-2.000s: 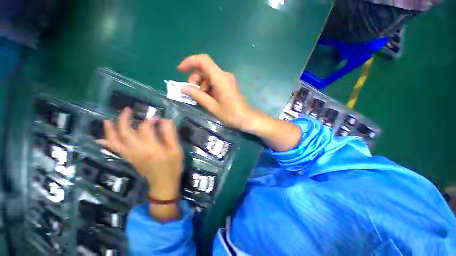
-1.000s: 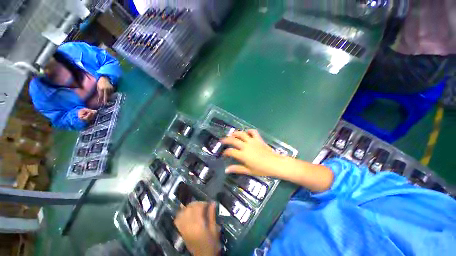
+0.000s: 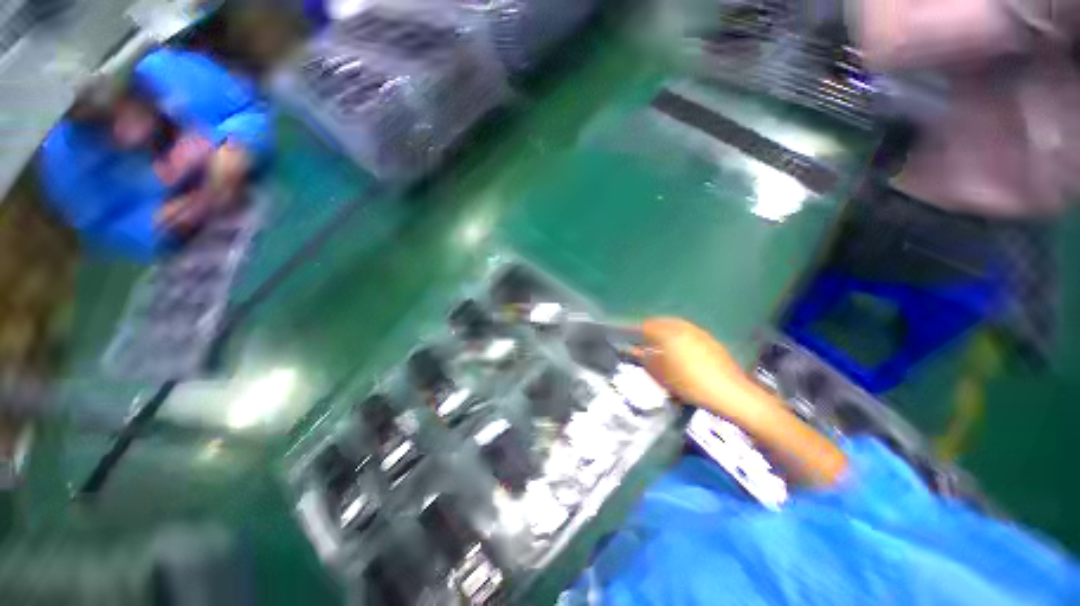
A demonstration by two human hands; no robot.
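Note:
The frame is strongly blurred. A clear plastic tray with rows of black devices lies on the green bench in front of me. White patches, possibly labels, show on the devices. My right hand is at the tray's right corner, fingertips over the end device; whether it grips anything is unclear. A white piece with dark marks lies below my right wrist. My left hand is not in view.
Stacked trays stand at the back. A person in blue sits at upper left with another tray. A dark strip lies on the bench. A blue stool and a person's pink clothing are at right.
My left hand has gone out of view. My right hand has moved from the middle devices to the tray's right corner. The white piece below my wrist now shows.

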